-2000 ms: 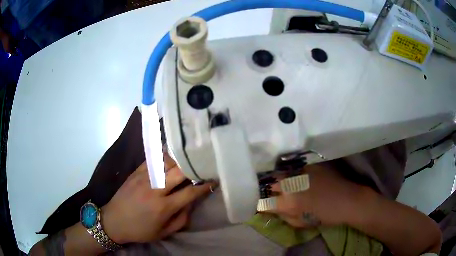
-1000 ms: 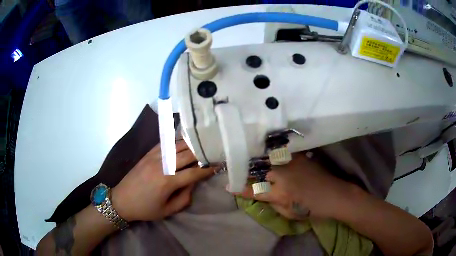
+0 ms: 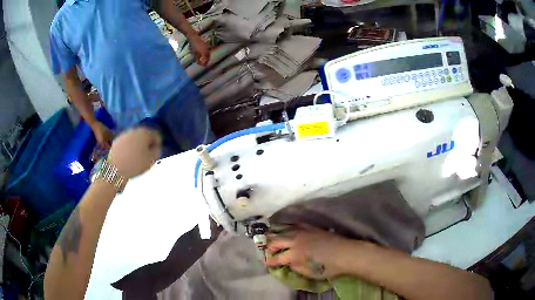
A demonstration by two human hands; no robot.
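A taupe panel [image 3: 223, 266] lies under the head of the white sewing machine [image 3: 328, 167], with more of it behind my right forearm. A dark brown panel [image 3: 167, 266] lies at its left. My right hand [image 3: 299, 252] rests by the needle area, fingers on the olive panel [image 3: 299, 280]; the fingertips are partly hidden by the machine's knobs. My left hand [image 3: 136, 153] is raised off the cloth at the left, blurred, with a metal watch band at the wrist. Its fingers cannot be made out. The needle is hidden.
A person in a blue shirt [image 3: 117, 58] stands beyond the white table [image 3: 138, 217]. Stacked beige bundles [image 3: 258, 58] lie behind the machine. A control panel [image 3: 405, 73] is on top of the machine. A blue crate [image 3: 38, 146] is at the far left.
My left hand has left the cloth and risen to the upper left. My right hand stays by the needle area. The view has tilted up, showing the person, bundles and control panel.
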